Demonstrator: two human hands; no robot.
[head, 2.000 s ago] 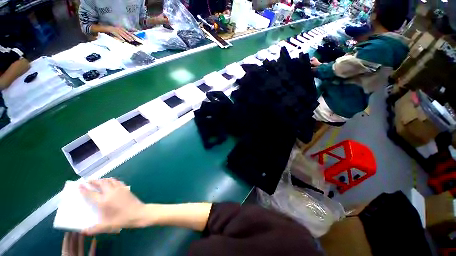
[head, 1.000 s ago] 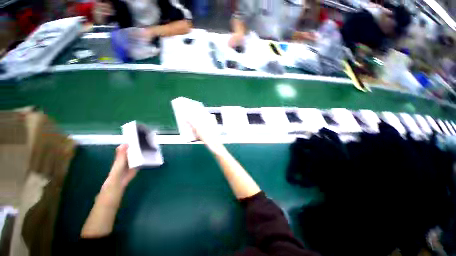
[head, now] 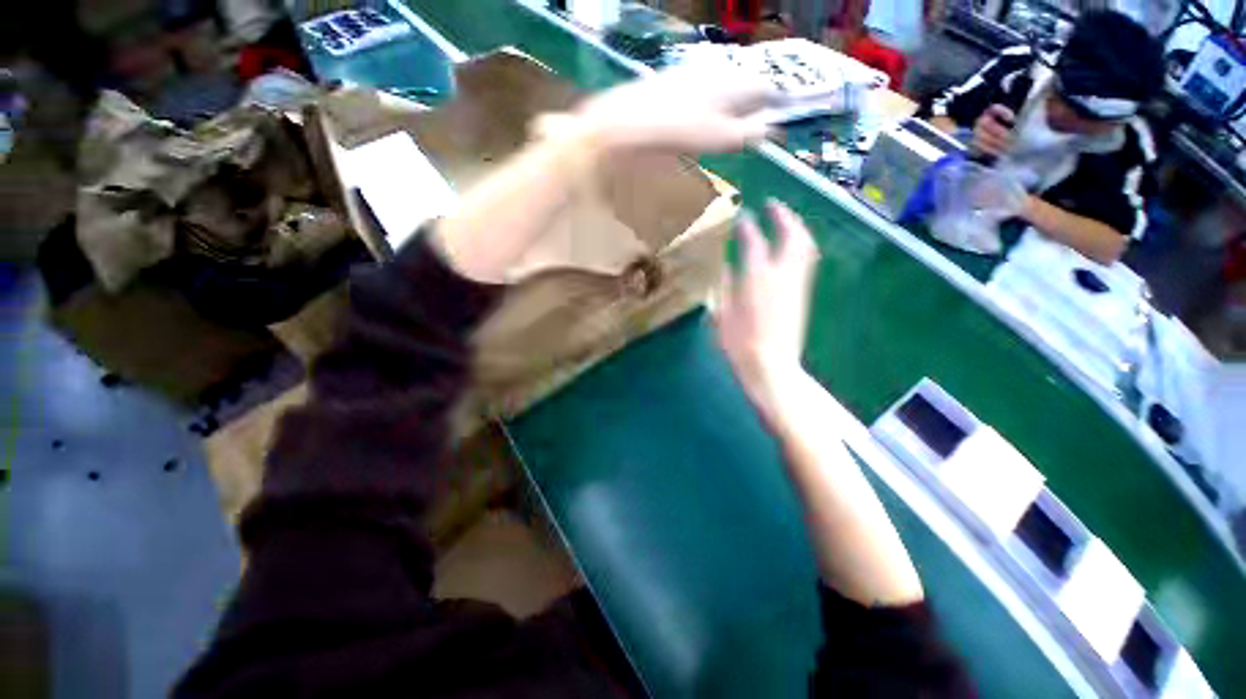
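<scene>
My left hand [head: 663, 116] is blurred, with its fingers stretched out above the open brown carton [head: 588, 317]; nothing shows in it. My right hand [head: 768, 294] is raised beside the carton's right corner, fingers apart and empty. A white box surface [head: 399, 184] shows inside the carton at its left side, partly behind my left forearm. The rest of the carton's inside is partly hidden by my arm. White open boxes with dark insides [head: 933, 423] stand in a slanting row at the lower right, with blank white lids [head: 989, 478] between them.
The green bench [head: 642, 478] lies below my right hand. A pale rail [head: 943, 546] runs between it and the green belt [head: 861, 301]. Crumpled brown paper [head: 205, 191] lies at upper left. A person [head: 1080, 150] works across the belt, near white sheets [head: 1073, 294].
The view has swung left to the carton. The white boxes that were in both hands are no longer in them. The row of boxes now appears at lower right.
</scene>
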